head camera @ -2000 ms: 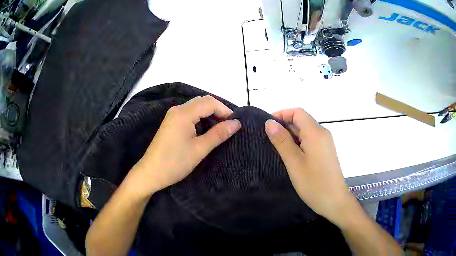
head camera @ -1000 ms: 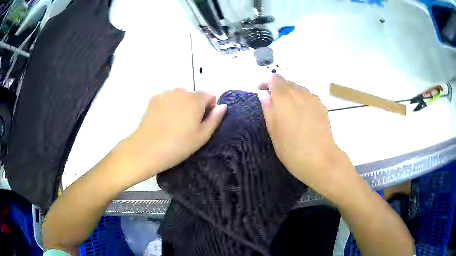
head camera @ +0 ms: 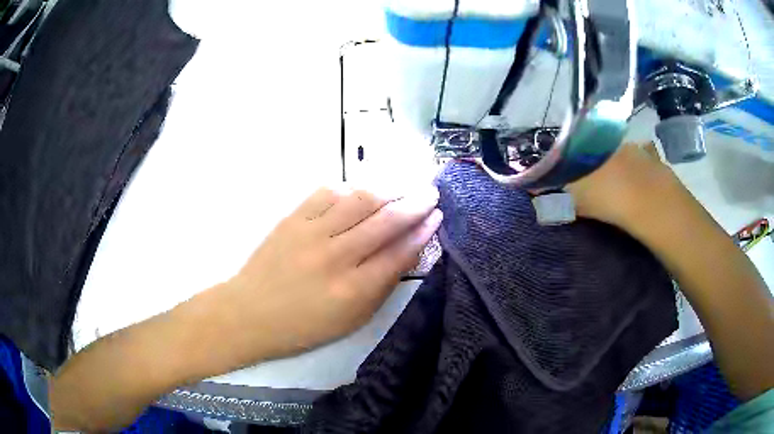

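Note:
A dark ribbed garment panel point(head camera: 543, 288) runs from under the sewing machine head point(head camera: 501, 76) down over the table's front edge. My left hand point(head camera: 348, 246) pinches the panel's left edge beside the needle area, fingertips at the cloth. My right hand point(head camera: 615, 186) lies on the panel at the right, behind the machine head; its fingertips are hidden by the head, so its grip cannot be seen. The presser foot and needle are mostly hidden by the machine's front parts.
Another dark panel point(head camera: 68, 153) lies along the table's left side. Snips point(head camera: 754, 230) lie at the far right, partly cut off. The table's front edge carries a tape-like strip point(head camera: 246, 407). Blue crates point(head camera: 704, 398) show below the edge.
Both hands have brought the panel forward and right, from the open table to under the machine head. The machine head now looks larger and nearer. The tan strip is no longer visible.

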